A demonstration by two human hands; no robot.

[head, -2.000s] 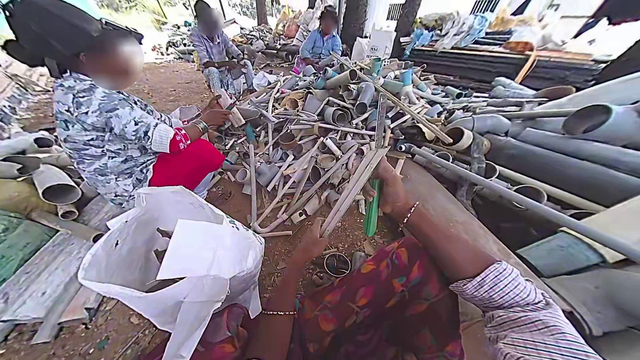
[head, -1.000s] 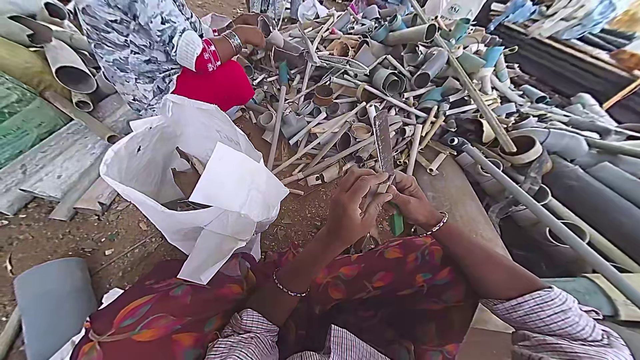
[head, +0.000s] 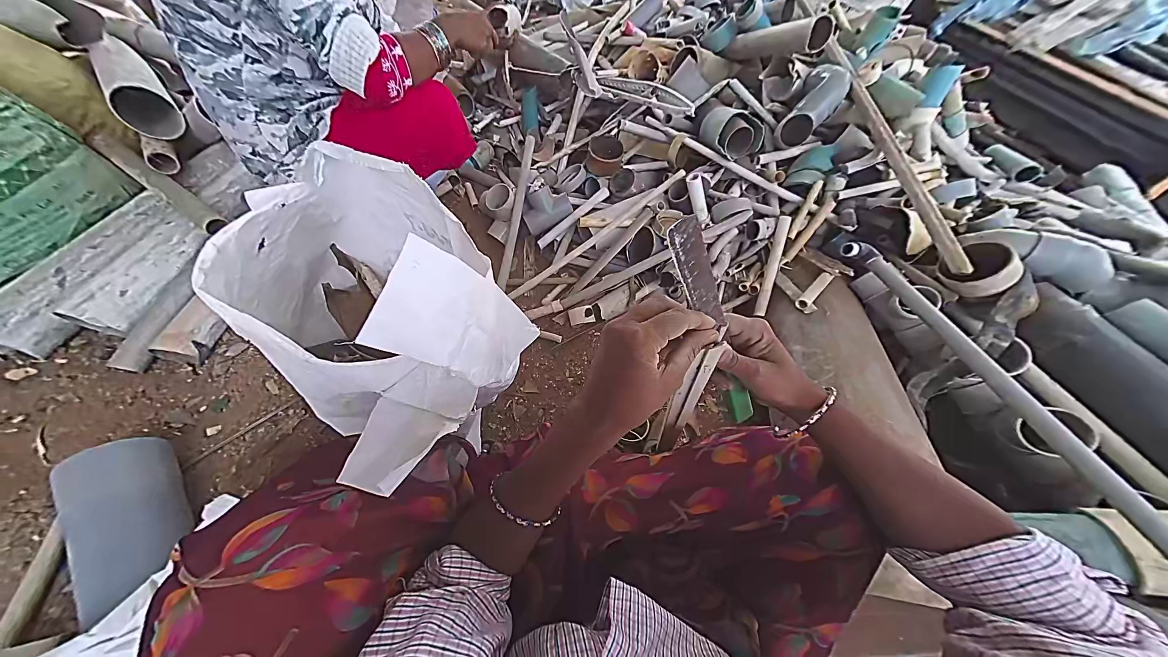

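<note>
My left hand point(head: 643, 360) and my right hand point(head: 762, 360) meet above my lap, both with fingers closed on pale, narrow plastic strips point(head: 689, 388) that slant down between them. Just beyond my fingers a flat, dark metal blade point(head: 695, 265) stands nearly upright, its lower end hidden by the hands. A green piece point(head: 739, 401) shows under my right hand; whether it joins the blade cannot be told. Left of my hands stands a white sack point(head: 310, 301), its mouth open, with brownish broken pieces point(head: 351, 306) inside and a white flap over its rim.
Cut plastic pipes point(head: 730, 132) lie heaped ahead. A long grey pipe point(head: 1004, 383) slants along the right, beside thicker pipes. At upper left a person's arm point(head: 415, 55) reaches to the heap. A grey curved piece point(head: 123, 529) lies at lower left, and flat grey boards point(head: 137, 274) above it.
The view has tilted downward. Two seconds ago my hands were apart on long pale strips beside the green piece; now they are together at the blade's lower end.
</note>
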